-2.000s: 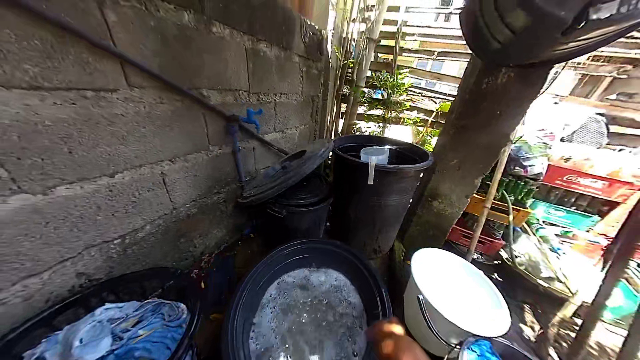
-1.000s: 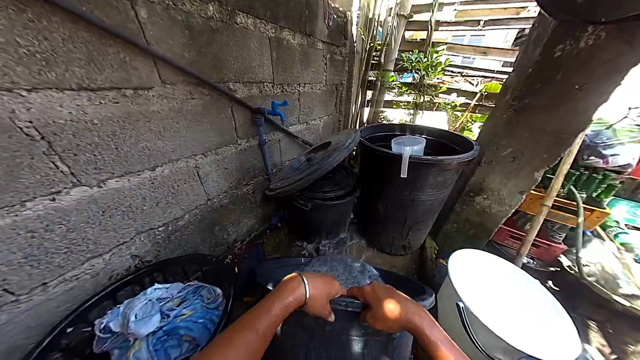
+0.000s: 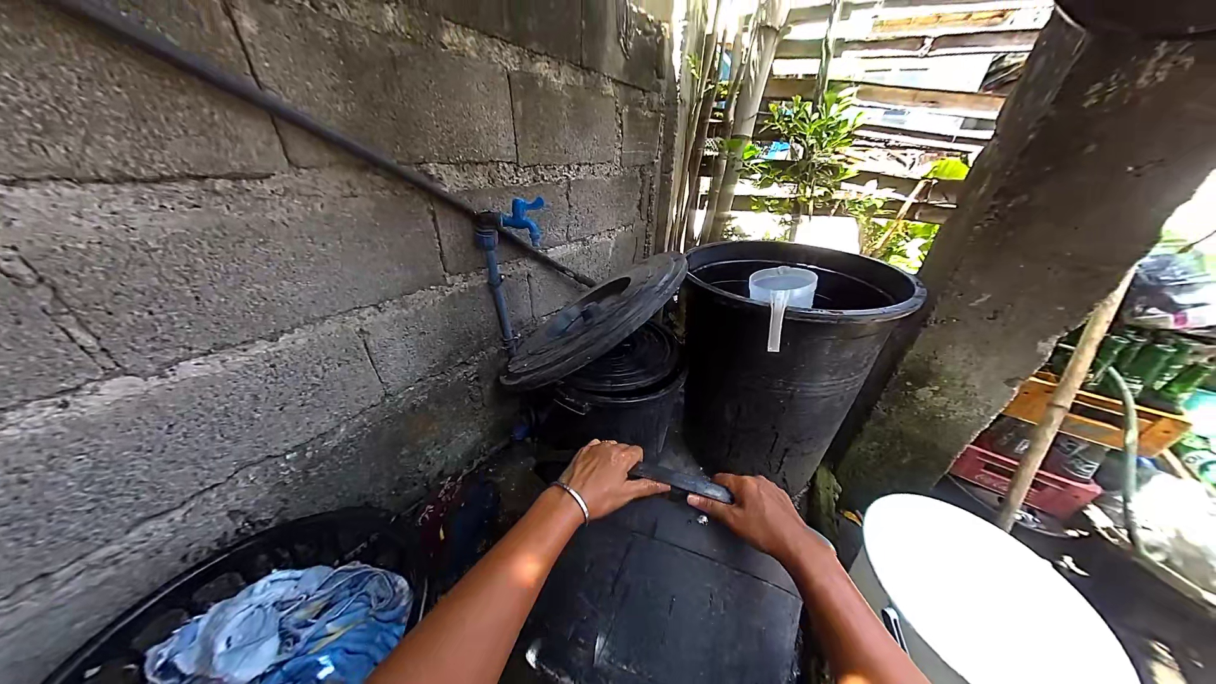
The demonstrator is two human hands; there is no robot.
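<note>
A black plastic tub (image 3: pixel 674 589) is tipped up away from me, its outer side toward me and its inside hidden. My left hand (image 3: pixel 605 478), with a bracelet on the wrist, grips its rim at the left. On the same rim, a little to the right, my right hand (image 3: pixel 755 513) is closed. Past the tub stands a large black bin (image 3: pixel 779 399) with a clear plastic dipper (image 3: pixel 783 285) hooked at its rim. Beside it a smaller black bin (image 3: pixel 622 408) has a round black lid (image 3: pixel 603 318) leaning on top.
Wet blue clothes (image 3: pixel 285 622) lie in a black basin (image 3: pixel 114 617) at lower left. A white bucket (image 3: pixel 988 598) stands at lower right. A blue faucet (image 3: pixel 522 220) juts from a pipe along the block wall (image 3: pixel 228 256). A concrete post (image 3: pixel 1007 237) and bottle crates (image 3: pixel 1102 413) are at right.
The tub stood upright with foamy water two seconds ago; now it is tipped away from me. Both hands have come onto its rim, and one second ago water was pouring over its far side.
</note>
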